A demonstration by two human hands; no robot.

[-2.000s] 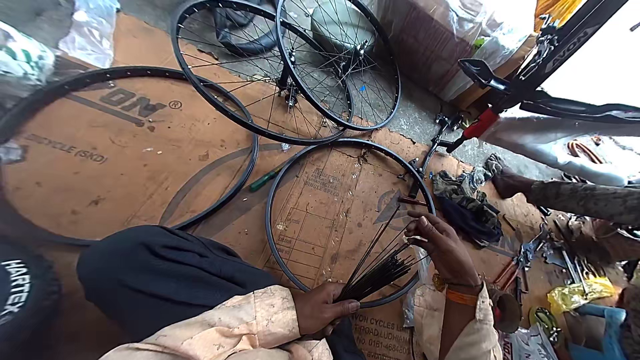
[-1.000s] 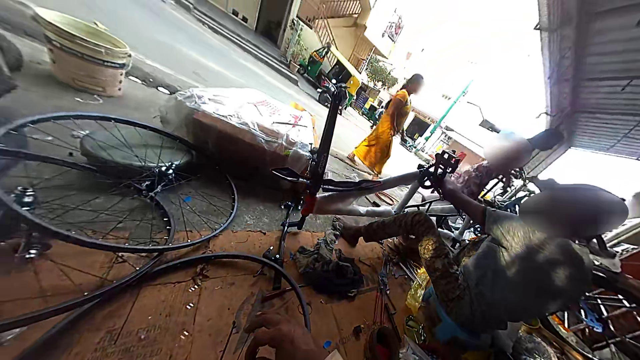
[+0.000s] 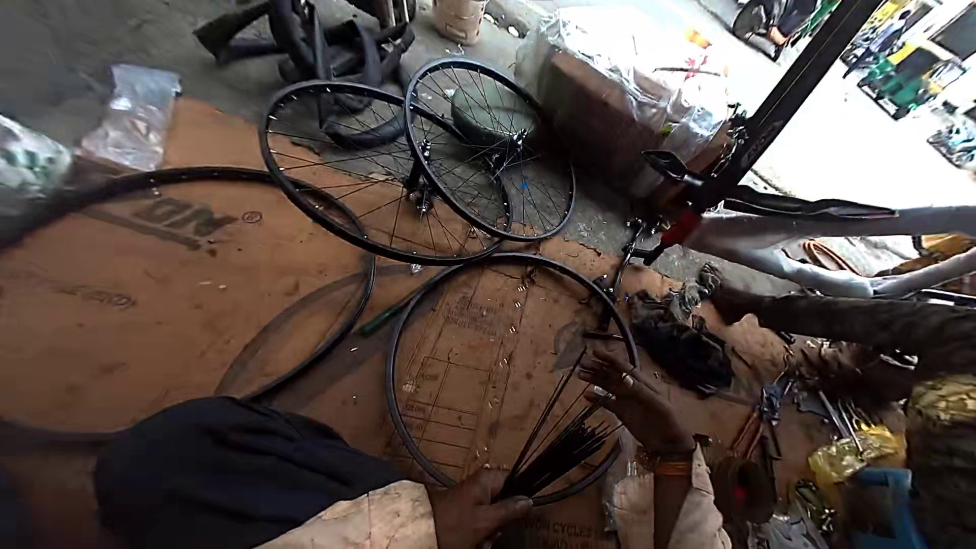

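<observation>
A bundle of thin black bicycle spokes (image 3: 560, 457) is gripped near its lower end by my left hand (image 3: 484, 503). My right hand (image 3: 629, 396), wearing rings, is at the spread upper ends, its fingers partly bent against a few spokes; whether it grips any cannot be told. Beneath both hands a bare black bicycle rim (image 3: 394, 358) lies on the cardboard. Small light pieces, which look like spoke nipples (image 3: 512, 330), lie inside it. Two laced wheels (image 3: 267, 137) overlap beyond it, with hubs and spokes in them.
A larger rim (image 3: 371, 286) lies at the left beside a green-handled tool (image 3: 377, 320). Inner tubes (image 3: 366, 69) and a wrapped box (image 3: 587, 99) are at the back. At the right are a bicycle frame (image 3: 762, 145), dark cloth (image 3: 679, 343), another person's leg (image 3: 823, 316) and tools (image 3: 755, 427).
The view has swung up to the street and back down to the floor. The spokes stay in my left hand between the first frame and now; my right hand is again at their upper ends.
</observation>
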